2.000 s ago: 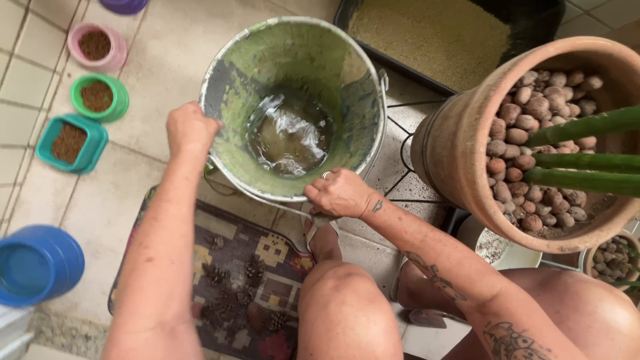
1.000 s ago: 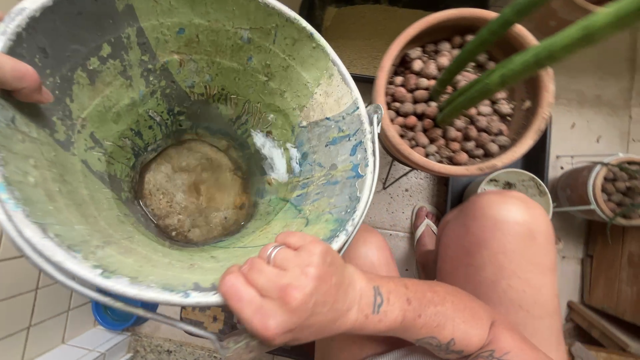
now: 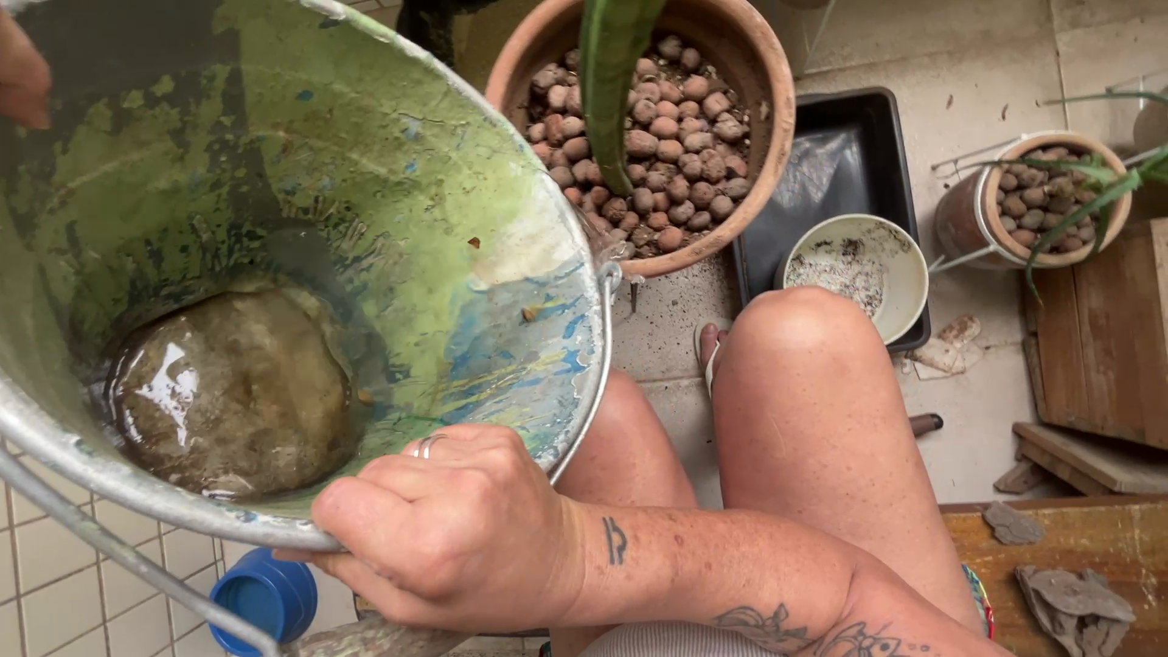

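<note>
A large metal bucket (image 3: 438, 228), its inside smeared with green and blue paint, fills the left of the view, tilted. Murky water (image 3: 237, 392) lies at its bottom. My right hand (image 3: 456, 529), with a ring on a finger, grips the near rim. At the top left edge, part of my left hand (image 3: 20, 73) shows against the bucket's far side; most of it is out of frame. The wire handle (image 3: 137, 557) hangs down outside the near rim. Just beyond the bucket stands a terracotta pot (image 3: 776, 100) with clay pebbles (image 3: 671, 137) and a thick green leaf (image 3: 613, 82).
A black tray (image 3: 821, 146) holds a pale bowl (image 3: 912, 315) with white and dark grains. A smaller pebble-filled pot (image 3: 967, 219) stands at right, near wooden boards (image 3: 1104, 328). Bark pieces (image 3: 1077, 607) lie on a wooden surface. A blue container (image 3: 297, 593) sits below the bucket.
The bucket has come up from between my knees, closer to the camera and to the left, both hands moving with it. The view has shifted right.
</note>
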